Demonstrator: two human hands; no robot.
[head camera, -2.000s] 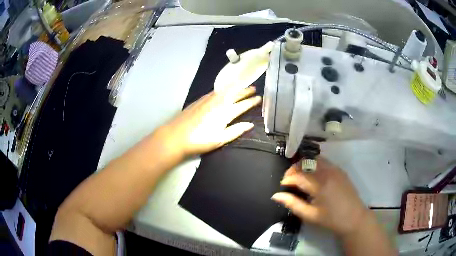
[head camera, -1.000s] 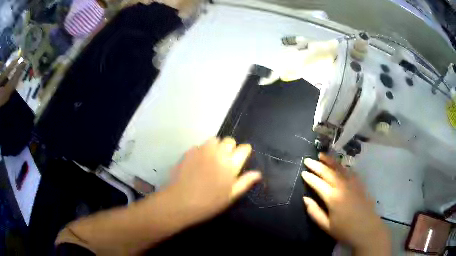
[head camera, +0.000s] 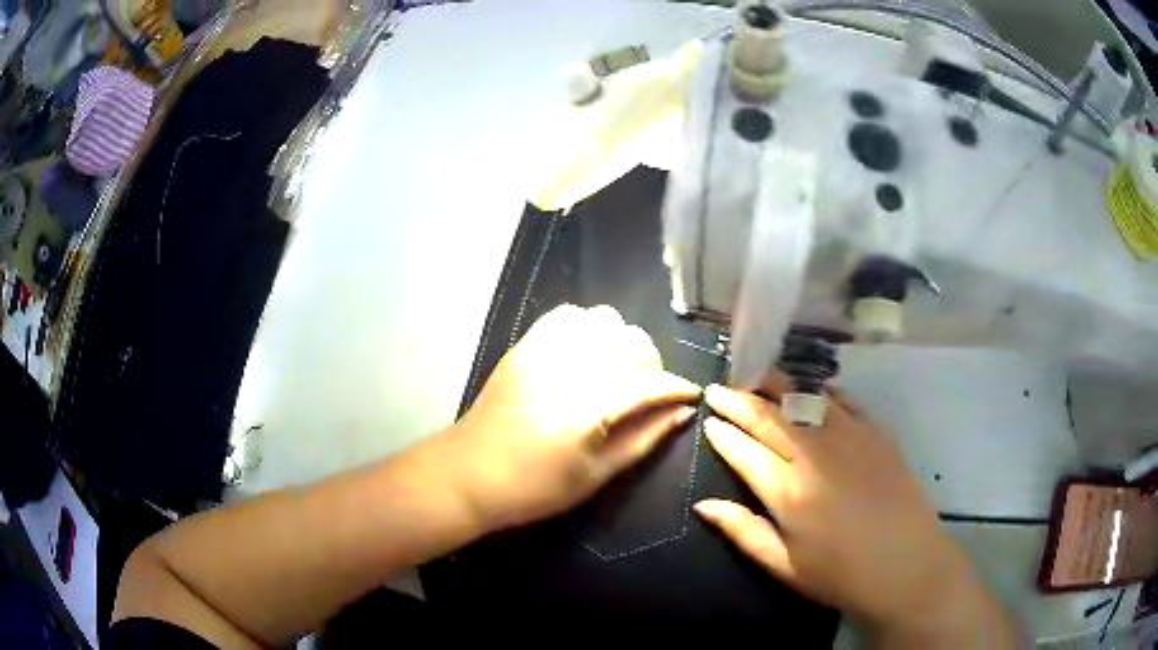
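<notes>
The dark front panel (head camera: 597, 248) lies on the white machine table, its top end near the sewing machine head and its lower part towards me. A patch pocket (head camera: 641, 514) with a pale stitch outline and pointed bottom lies on it. My left hand (head camera: 572, 406) is on the panel, thumb and forefinger meeting at the pocket's upper right corner. My right hand (head camera: 813, 495) lies to the right, its forefinger tip at the same corner, fingers spread on the cloth. The presser foot (head camera: 724, 345) is just above the fingertips. Whether cloth is pinched is hidden.
The white sewing machine head (head camera: 813, 229) stands at right. A pale oval plate (head camera: 622, 127) is left of it. A stack of black cut panels (head camera: 178, 279) lies at left. A reddish-brown case (head camera: 1095, 536) is at the right edge, a yellow-labelled cone (head camera: 1134, 210) above it.
The panel was turned and shifted, and the stitched pocket now lies under my hands. My left hand moved from flat beside the needle to the pocket corner. My right hand moved to the same corner.
</notes>
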